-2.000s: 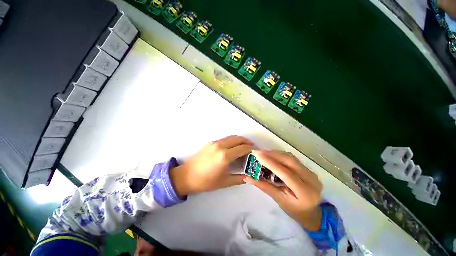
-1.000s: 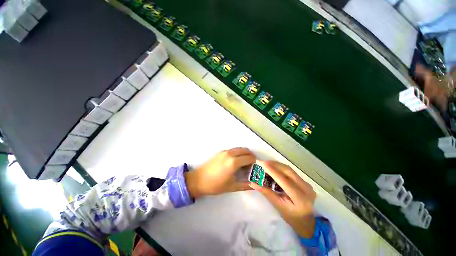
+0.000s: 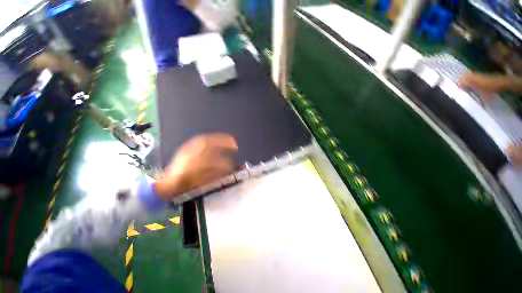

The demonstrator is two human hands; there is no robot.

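Note:
My left hand [image 3: 200, 163] is blurred and lies over the near edge of the large dark flat surface [image 3: 240, 114], at the row of white housings [image 3: 275, 164]. Its fingers are bent; whether they hold a housing cannot be told. White blocks [image 3: 216, 70] stand at the far part of the dark surface. My right hand is not in view.
A row of green circuit boards [image 3: 369, 193] lies along the near edge of the green belt [image 3: 423, 189]. The white bench [image 3: 280, 234] is in front. A pale post [image 3: 280, 46] stands behind. Another person's hands [image 3: 483, 83] show at the right.
The view has swung left. My left hand has left the board and housing and moved to the housing row on the dark surface. My right hand and that housing have gone out of view.

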